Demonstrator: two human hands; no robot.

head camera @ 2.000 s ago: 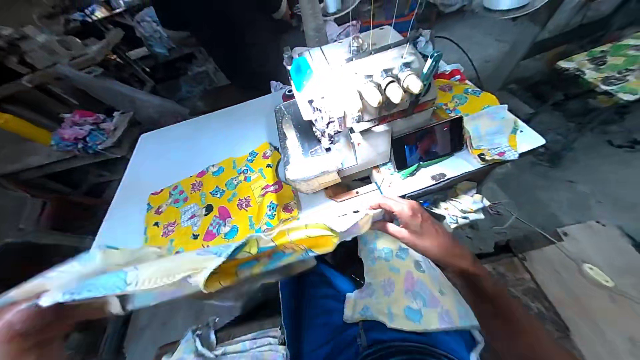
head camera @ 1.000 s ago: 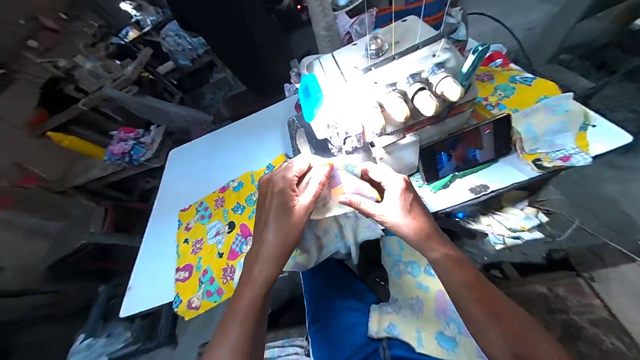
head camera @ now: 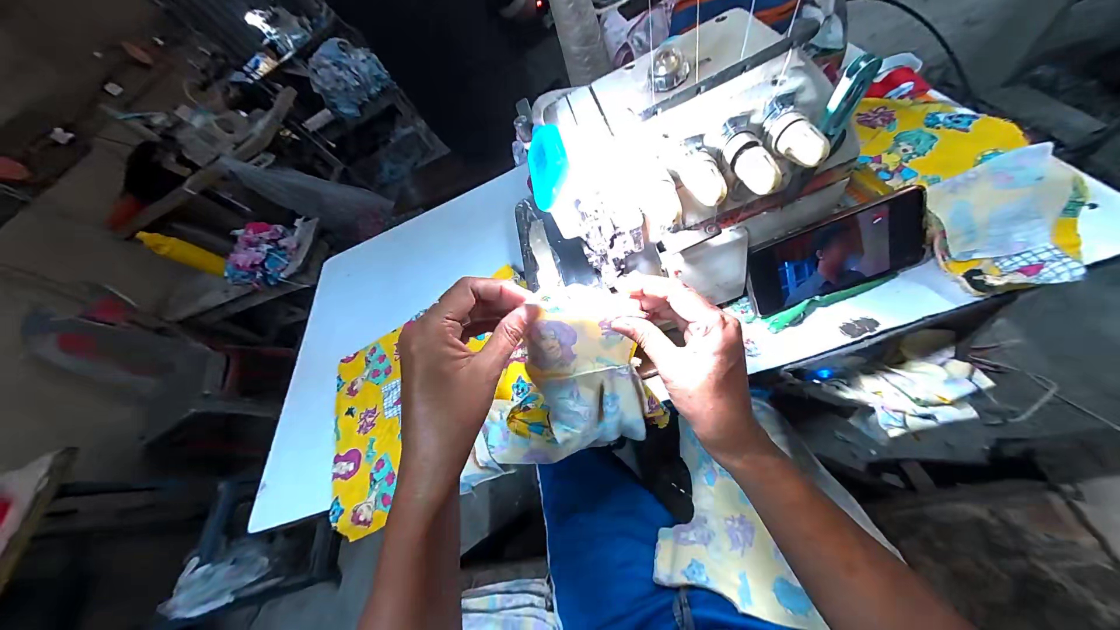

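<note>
My left hand (head camera: 472,350) and my right hand (head camera: 682,350) pinch the two sides of a printed fabric piece (head camera: 582,385), its pale reverse side facing me. The top edge of the piece lies at the front of an overlock sewing machine (head camera: 700,131), whose needle area is washed out by bright light. Yellow printed fabric (head camera: 367,437) lies on the white table at the left, partly behind my left hand. Another pale printed piece (head camera: 731,542) rests on my lap.
A smartphone (head camera: 840,249) leans against the machine's right side, its screen lit. More yellow fabric (head camera: 945,140) and a pale folded piece (head camera: 997,206) lie on the white table (head camera: 420,223) at the right. Scraps (head camera: 919,389) hang below the table edge.
My left hand has come in from the far lower left to the machine front. Both hands now hold the fabric there, where two seconds ago it was stretched out leftward. The view has shifted closer.
</note>
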